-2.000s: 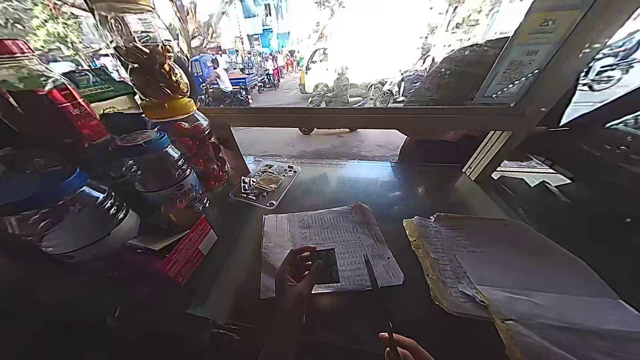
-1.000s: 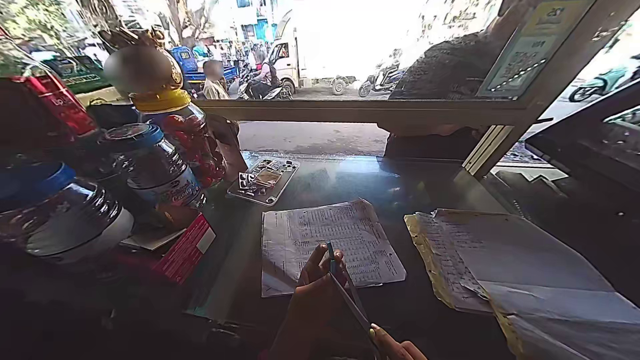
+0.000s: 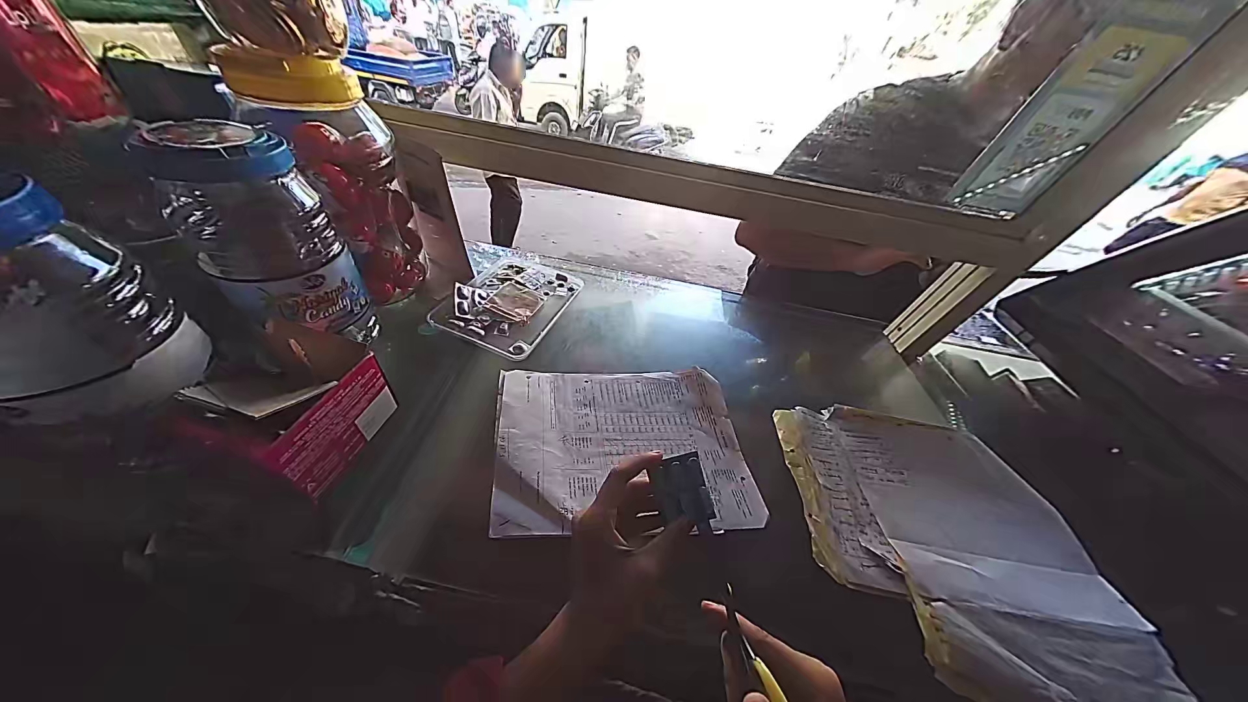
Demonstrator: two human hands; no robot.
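My left hand (image 3: 624, 536) holds a small dark square part (image 3: 685, 485) between thumb and fingers, above the lower right of a printed paper sheet (image 3: 614, 409). At the bottom of the view, my right hand (image 3: 770, 653) grips a slim dark tool with a yellow handle end (image 3: 766, 680); its kind is unclear. The tool's far end reaches up to the lower edge of the dark part, where contact is hard to tell. Beyond the paper lies a clear tray (image 3: 565, 310) holding small metallic pieces.
Worn papers with a yellowed edge (image 3: 994, 526) lie to the right. Plastic jars with blue lids (image 3: 210, 151) and a yellow lid (image 3: 283, 76) crowd the left, beside a pink box (image 3: 331, 429). A window frame rail (image 3: 682, 185) crosses behind the counter; a person (image 3: 877, 146) is outside.
My left hand has turned the dark part, its flat face showing again after appearing edge-on one second ago. The tool's far end is now at the part's lower edge.
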